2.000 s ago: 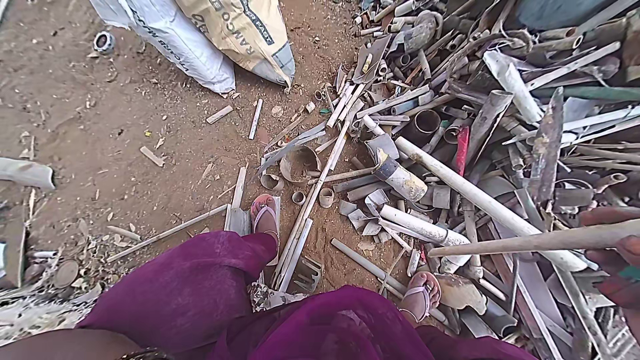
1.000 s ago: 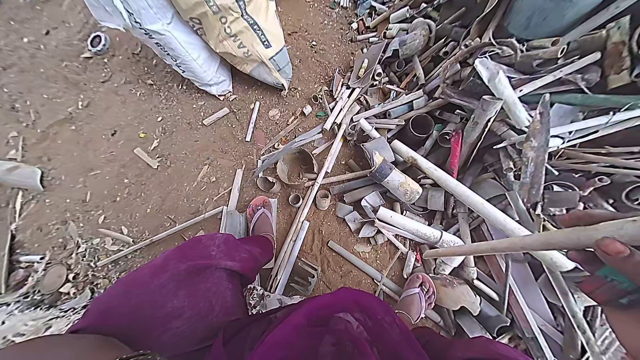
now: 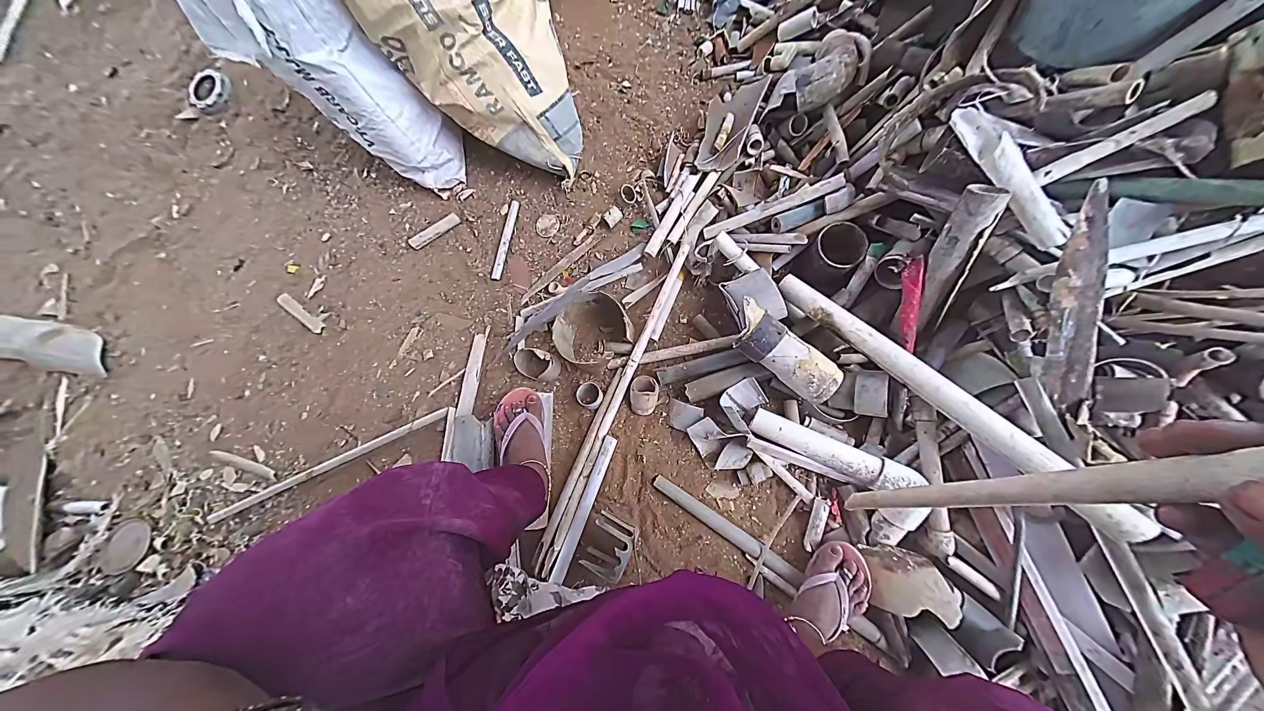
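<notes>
At the right edge, my right hand (image 3: 1220, 523) is wrapped around a tapered wooden stick (image 3: 1037, 486), which points left over the scrap pile. Below the stick lie a long white plastic pipe (image 3: 918, 380) and a white pipe with an elbow (image 3: 839, 449). A bare forearm shows at the bottom left, but my left hand is out of sight. Thin pale strips (image 3: 632, 380) lie on the soil between my sandalled feet, near short pipe rings (image 3: 644, 394).
A large heap of broken pipes (image 3: 987, 212) covers the right side. Two woven sacks (image 3: 474, 69) lie at the top. A pipe coupling (image 3: 209, 91) rests at the upper left, and a curved pipe piece (image 3: 49, 344) lies at the left edge.
My right hand has shifted a little around the stick, with its fingers placed differently. The stick's tip still points left over the pile.
</notes>
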